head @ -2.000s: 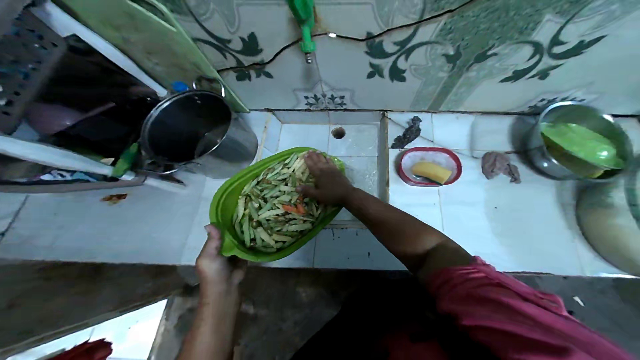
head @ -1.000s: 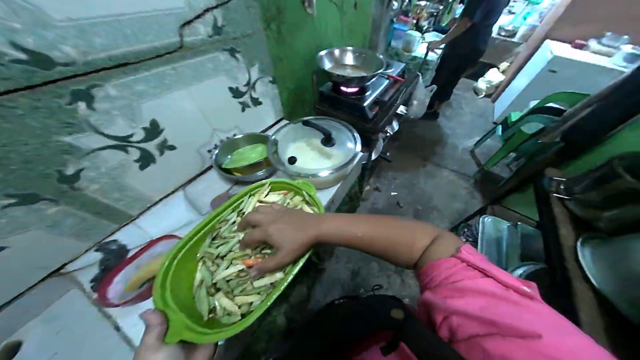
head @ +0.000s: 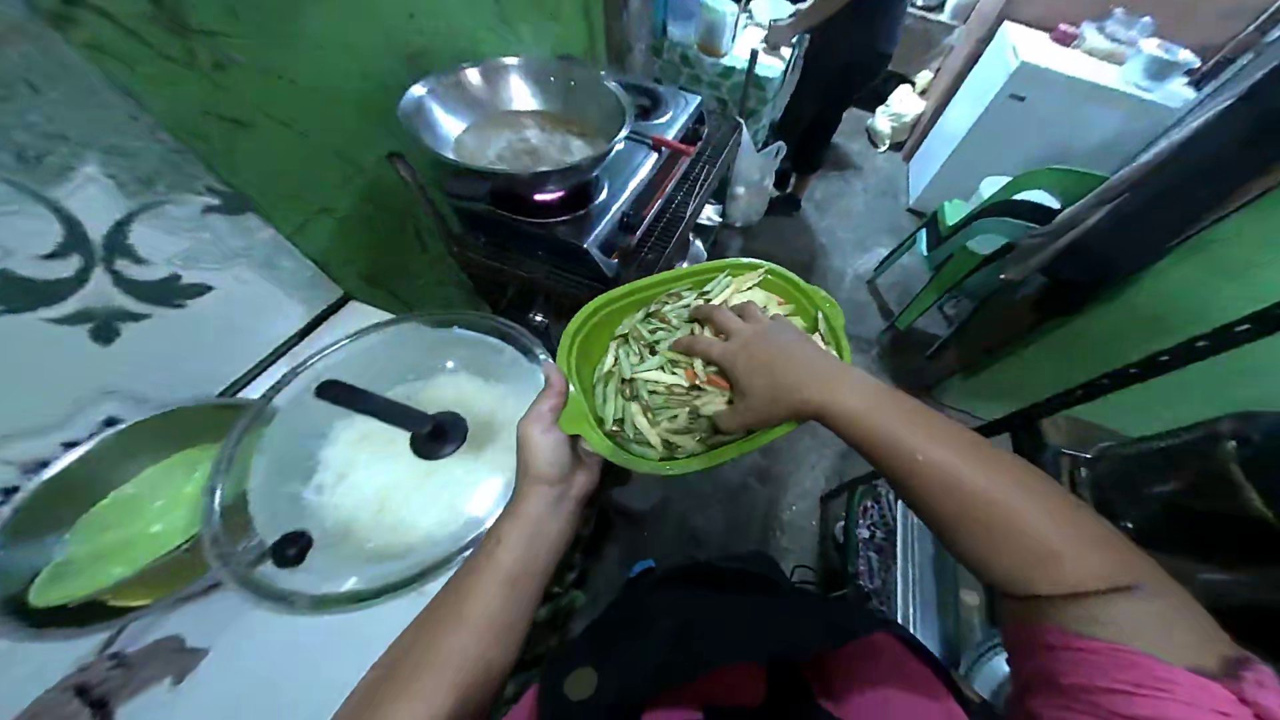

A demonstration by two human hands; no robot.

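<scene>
A green plastic basin (head: 625,462) filled with cut vegetable strips (head: 655,385), pale green with a few orange pieces, is held in front of me. My left hand (head: 550,440) grips the handle at its left end. On top of the strips rests my right hand (head: 765,365), fingers spread and partly among them; whether it pinches any is unclear. Beyond the basin, a steel wok (head: 520,115) holding steaming liquid stands over a lit burner of a gas stove (head: 600,215).
At left, a glass lid (head: 380,480) covers white rice beside a metal bowl (head: 60,470) with a green item in it. A person (head: 840,70) stands beyond the stove. Green plastic chairs (head: 980,235) and a white chest (head: 1030,120) are at right.
The view has swung right, from the sink counter to the stove. Both hands have carried the green basin away from above the sink toward the stove, the right hand staying on the strips.
</scene>
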